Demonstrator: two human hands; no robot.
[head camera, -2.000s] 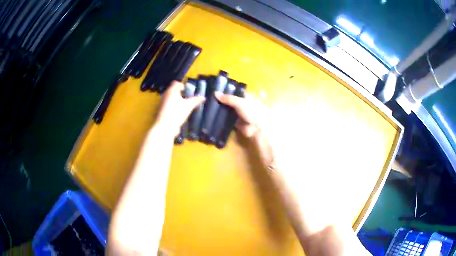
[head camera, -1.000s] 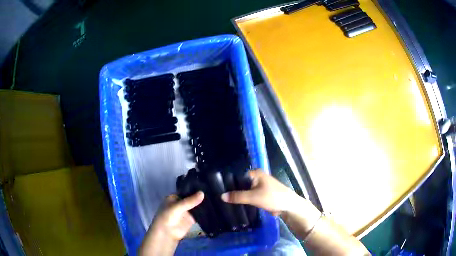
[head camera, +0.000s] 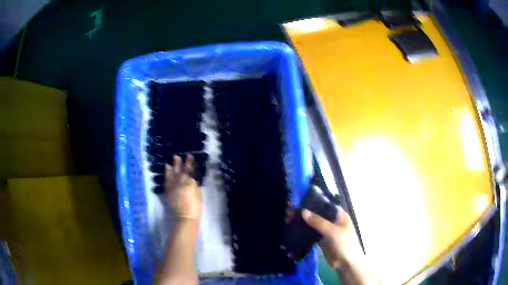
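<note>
The blue crate (head camera: 125, 161) stands in front of me, with clear film over its rim and a white liner (head camera: 214, 239) inside. Black handles lie in two columns: a shorter left column (head camera: 176, 114) and a longer right column (head camera: 250, 167). My left hand (head camera: 184, 192) is over the lower end of the left column, fingers apart and touching or just above the handles; blur hides the exact contact. My right hand (head camera: 334, 231) grips a small bunch of black handles (head camera: 312, 214) over the crate's right rim, near the lower corner.
The yellow tray (head camera: 390, 117) stands right of the crate, with strong glare and a thin metal edge. More black handles (head camera: 413, 44) lie at its far end. Yellow-brown boards (head camera: 61, 222) are at the left. Dark green floor (head camera: 223, 22) shows beyond the crate.
The hands have separated. My left hand has moved forward to the left column, which now reaches lower. My right hand has moved right with a smaller bunch. The right column also reaches lower.
</note>
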